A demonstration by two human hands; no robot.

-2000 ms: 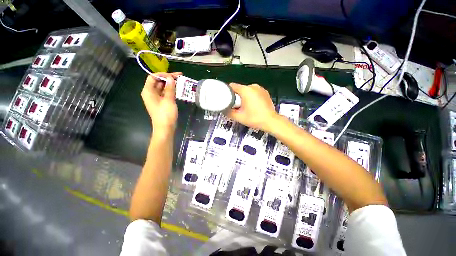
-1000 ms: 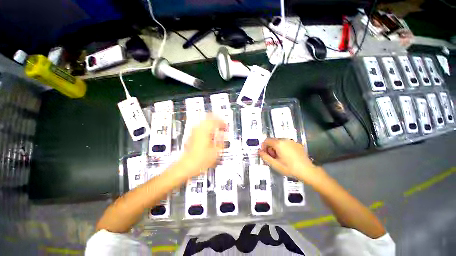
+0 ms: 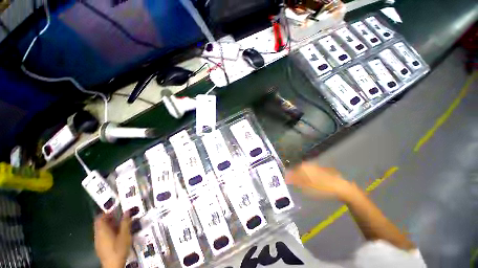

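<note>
A clear blister tray [image 3: 262, 234] holds two rows of white devices, such as one at its right end [image 3: 273, 180], with dark ovals towards me. My left hand [image 3: 112, 241] is at the tray's lower left, fingers bent at its edge; blur hides whether it grips anything. My right hand [image 3: 319, 180] is blurred beside the tray's right edge, with nothing visible in it. A cabled white device [image 3: 98, 189] lies at the tray's upper left corner. Another device [image 3: 206, 111] lies over the rear edge. Two white barcode scanners, one at left [image 3: 126, 132] and one at right [image 3: 180, 104], lie behind the tray.
A filled tray [image 3: 346, 118] lies on the dark mat at right. A dark object [image 3: 287, 109] lies between the trays. The rear ledge holds black mice [image 3: 253, 57], a device [image 3: 58, 141], papers and a red tool [image 3: 277, 34]. A yellow bottle [image 3: 26, 178] lies at far left.
The view has turned right and tilted. Two seconds ago my right hand held a scanner and my left a cabled device; both now lie down. My hands have moved from over the tray to its two sides.
</note>
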